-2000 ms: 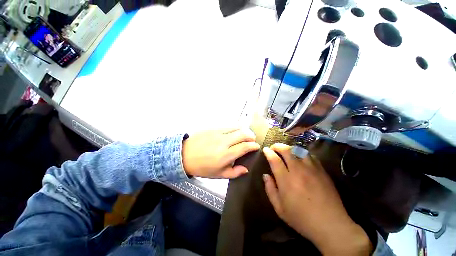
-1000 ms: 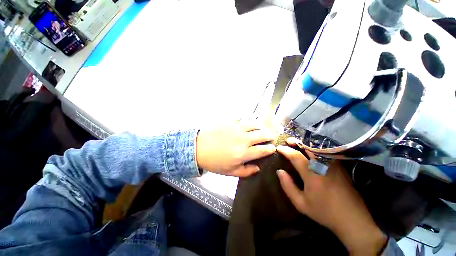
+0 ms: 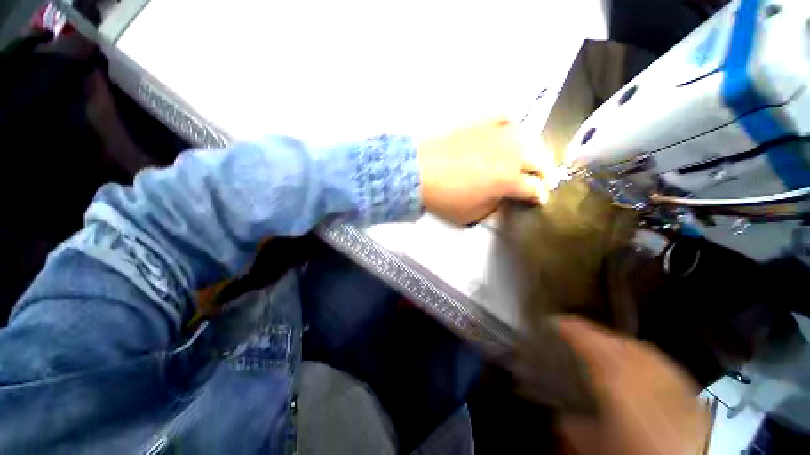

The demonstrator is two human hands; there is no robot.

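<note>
A dark brown-olive garment [image 3: 568, 258] lies under the needle area of the white sewing machine [image 3: 693, 98] and hangs over the table's front edge. The lamp lights it yellow near the needle. A strip of it shows behind the needle. My left hand [image 3: 484, 173] is on the cloth edge just left of the needle, fingers curled; its fingertips are lost in glare. My right hand [image 3: 635, 391] is blurred, low at the right, at the hanging cloth near the table's front edge; its fingers are partly hidden and its grip is unclear.
The white table [image 3: 355, 71] has a printed ruler strip [image 3: 400, 271] along its front edge. Dark cloth [image 3: 53, 178] lies at the far left. My denim sleeve crosses the front edge. More black fabric hangs right of the needle area.
My right hand has moved from beside the needle down toward me. My left hand stays near the needle. The view has shifted, so the phone is out of frame and the machine sits further right.
</note>
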